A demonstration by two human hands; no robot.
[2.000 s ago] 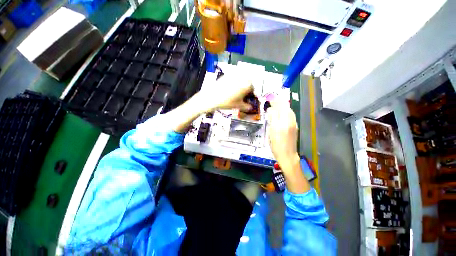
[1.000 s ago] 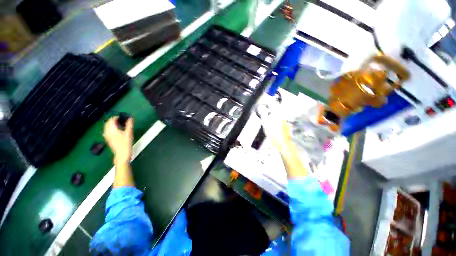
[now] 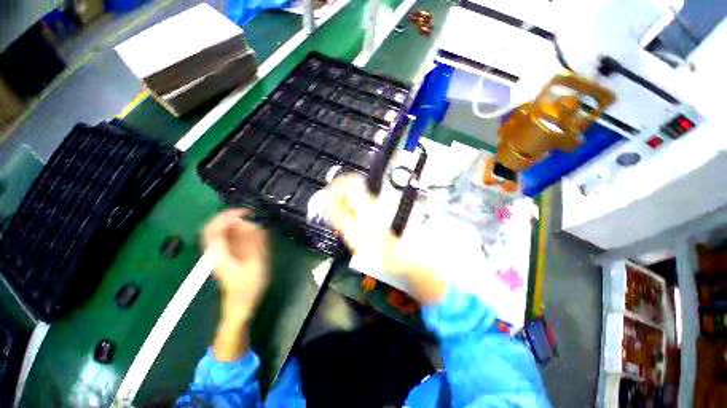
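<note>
My left hand (image 3: 237, 251) is blurred, over the belt's inner white edge line, left of the tray stack; no object shows in it clearly. My right hand (image 3: 352, 211) is blurred at the near right corner of the black blister tray (image 3: 283, 151), its fingers over the pockets. Something pale shows at its fingertips, but whether it is held cannot be told. Separate black housings lie on the green belt, one of them (image 3: 171, 246) left of my left hand. The white press base plate (image 3: 422, 231) lies right of the tray, partly behind my right forearm.
The gold-orange press head (image 3: 550, 123) hangs over the base's rear right. Another black tray stack (image 3: 84, 211) stands farther left. A cardboard stack (image 3: 191, 64) is at upper left. A dark handheld device (image 3: 541, 341) lies beyond the base's near right corner. Parts shelves (image 3: 644, 327) stand at right.
My left hand has moved right, back from the belt, and the black housing it held no longer shows in it. My right hand has moved left from the base plate to the tray.
</note>
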